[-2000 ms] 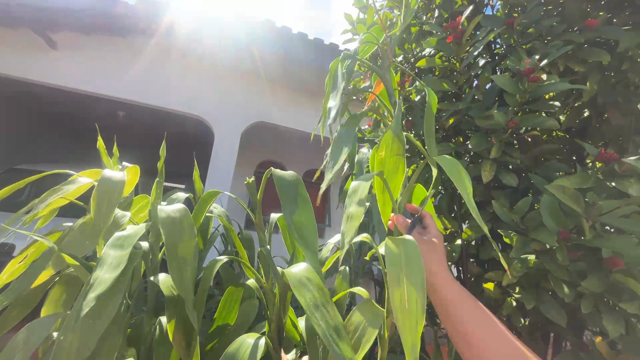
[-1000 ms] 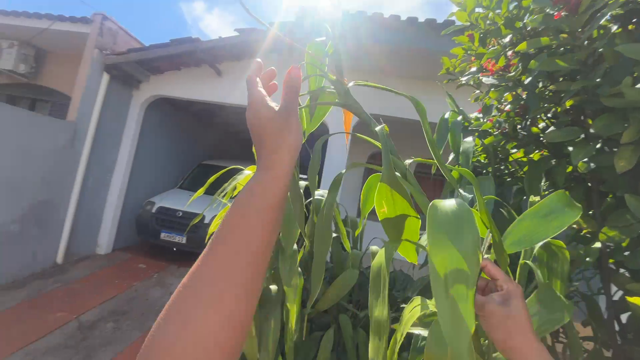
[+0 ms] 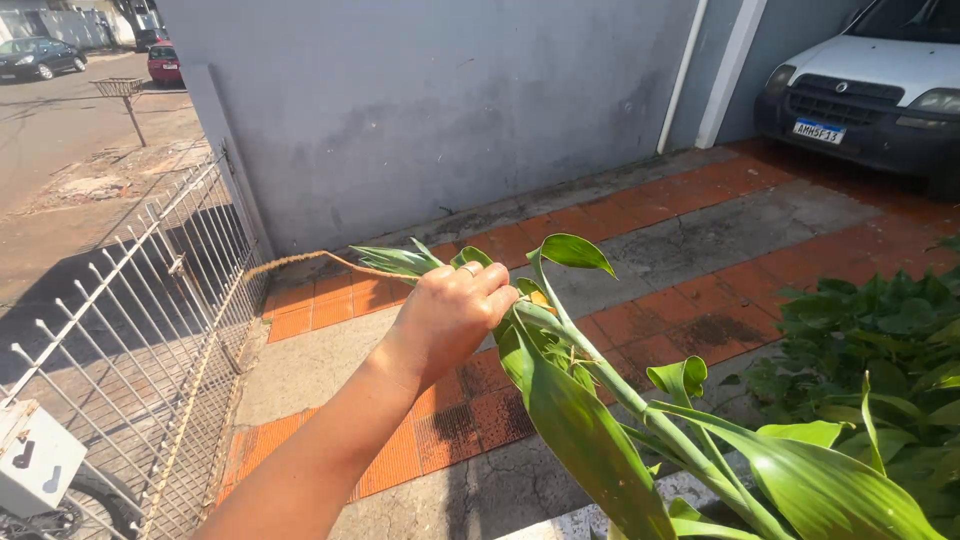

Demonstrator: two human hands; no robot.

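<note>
My left hand (image 3: pixel 459 309), with a ring on one finger, is closed around the upper part of a thick green plant stem (image 3: pixel 649 412). The stem slants from the lower right up to the hand. Broad green leaves (image 3: pixel 592 435) grow along it, and a tuft of leaves (image 3: pixel 397 261) sticks out beyond the fist. A thin, dry, tan stalk (image 3: pixel 292 259) runs from near the hand leftward to the metal fence. My right hand is out of view.
A white metal fence (image 3: pixel 161 300) stands at left, with part of a motorcycle (image 3: pixel 90 502) and its white box behind it. A grey wall (image 3: pixel 465 112) closes the back of the tiled driveway (image 3: pixel 450 420). A white vehicle (image 3: pixel 862 82) is parked at upper right. Low leafy plants (image 3: pixel 862 337) grow at right.
The view has swung left and down to the driveway. My left hand, raised with fingers apart one second ago, now grips the stem. My right hand, seen among the leaves before, has left view.
</note>
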